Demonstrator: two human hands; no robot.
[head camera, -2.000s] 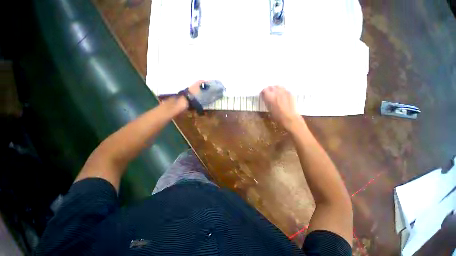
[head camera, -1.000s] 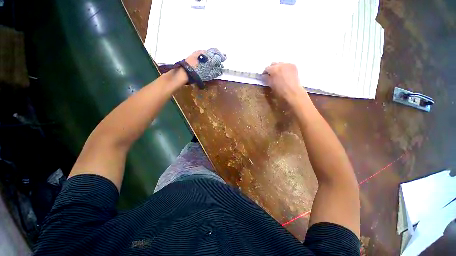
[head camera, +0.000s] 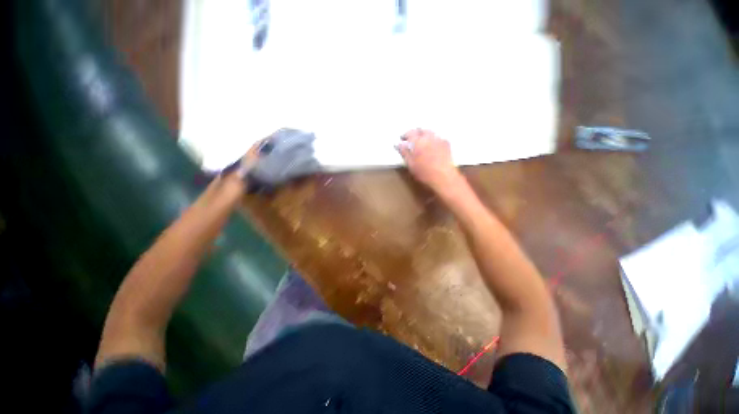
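The white cloth stack (head camera: 365, 89) lies on the brown table, overexposed, so its stripes barely show. My left hand (head camera: 284, 158), in a grey glove with a dark wrist strap, is at the near edge of the stack, left of its middle; its fingers are blurred. My bare right hand (head camera: 425, 152) is at the same near edge, further right, with its fingers bent at the cloth edge. Whether either hand grips the cloth is hidden by blur and glare. Two metal weights, one at the left (head camera: 259, 23) and one near the middle (head camera: 400, 14), lie on the stack.
Another metal weight (head camera: 612, 138) lies on the brown table (head camera: 365, 234) right of the stack. White cut pieces (head camera: 668, 283) lie at the lower right. A red laser line (head camera: 480, 356) crosses the table near my right arm. The green floor (head camera: 105, 137) is at the left.
The view has shifted and blurred. The striped strip seen along the near edge earlier no longer shows. My hands remain at that edge, and my gloved left hand now sits further from my right hand.
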